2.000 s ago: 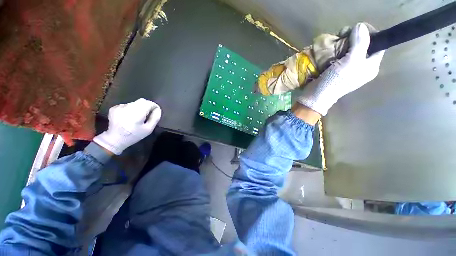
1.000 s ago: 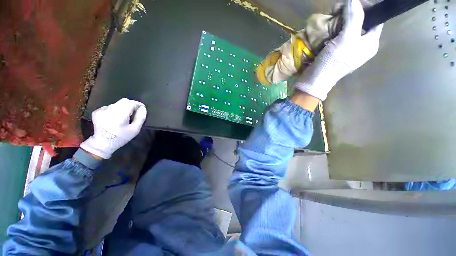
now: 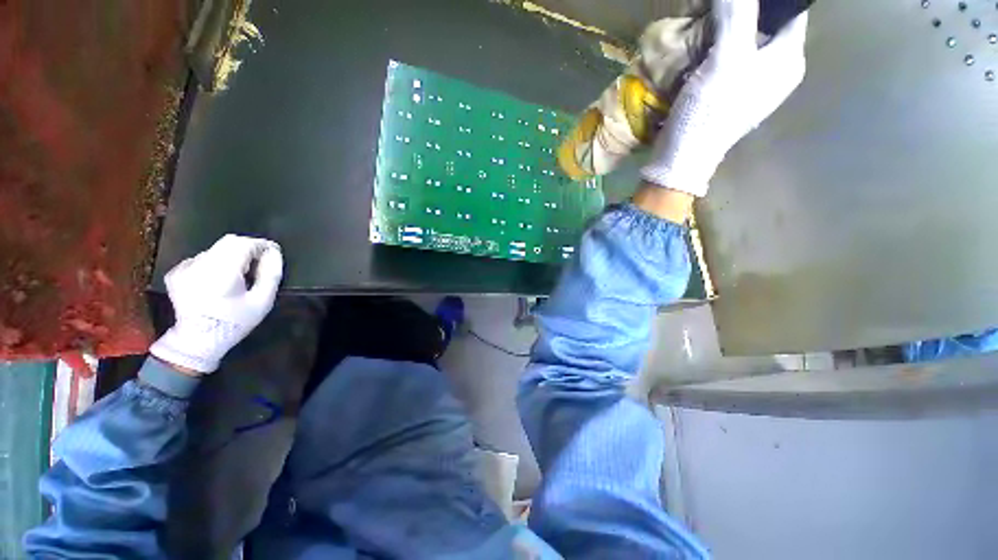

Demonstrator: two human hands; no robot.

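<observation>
A green circuit board (image 3: 471,164) with rows of small white marks lies flat on the dark green-grey surface. My right hand (image 3: 717,98), in a white knitted glove, is closed around the nozzle (image 3: 618,120), which is wrapped in dirty off-white cloth with yellow bands. The nozzle's blunt yellowish tip is over the right part of the board; I cannot tell if it touches. My left hand (image 3: 222,295), in a white glove, is loosely curled at the surface's front edge, left of the board and off it. I see nothing in it.
The dark surface (image 3: 285,142) has crusty yellowish sealant along its edges. A worn red curtain flap (image 3: 77,175) hangs at the left. A metal wall (image 3: 854,197) with small holes stands at the right. A pale grey panel (image 3: 832,481) is at the lower right.
The board and surface sit further left in view and the board looks less tilted. My right hand and nozzle appear slightly higher. The nozzle remains held; my left hand stays curled near the edge.
</observation>
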